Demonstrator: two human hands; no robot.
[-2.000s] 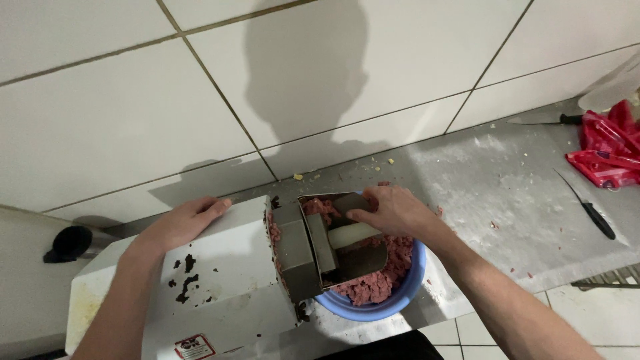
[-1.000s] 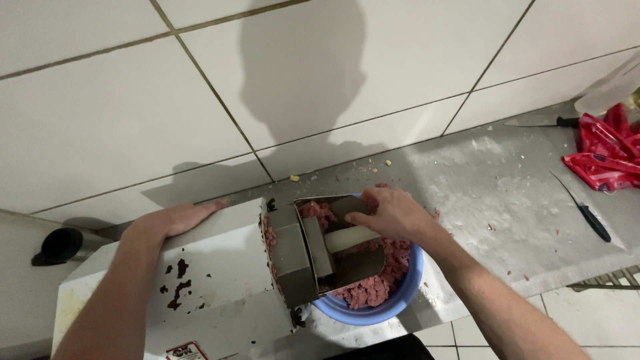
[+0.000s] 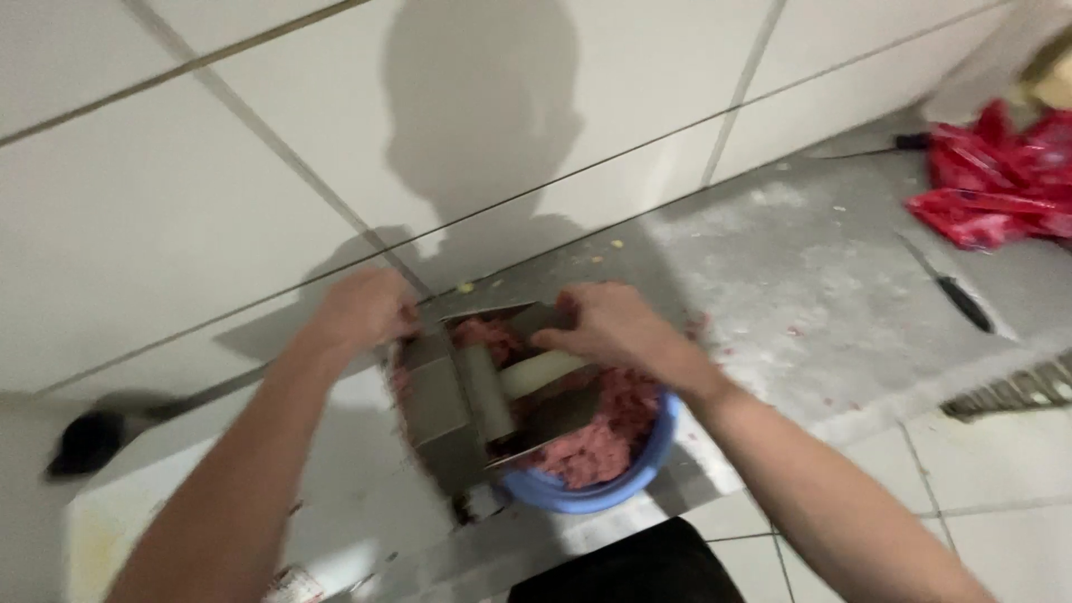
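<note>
A white machine (image 3: 352, 477) with a grey metal head (image 3: 435, 402) lies at the lower left. Its open metal frame, with a pale plastic handle (image 3: 540, 373) inside, sits over a blue bowl (image 3: 578, 502) of ground meat (image 3: 586, 452). My left hand (image 3: 368, 310) is at the back corner of the metal head, fingers curled; blur hides whether it grips anything. At the frame's back right edge is my right hand (image 3: 607, 327), thumb and fingers around the rim near the handle. More meat shows inside the frame.
On the metal counter (image 3: 787, 268) lie a black-handled knife (image 3: 963, 303), a red plastic bag (image 3: 997, 184) and a second knife (image 3: 909, 142) beside it. The tiled wall (image 3: 653, 75) rises behind. A dark round object (image 3: 88, 444) is at the far left.
My left hand has moved right, from the top of the white housing to the metal head, and its fingers have curled. My right hand stays at the frame. The view has shifted.
</note>
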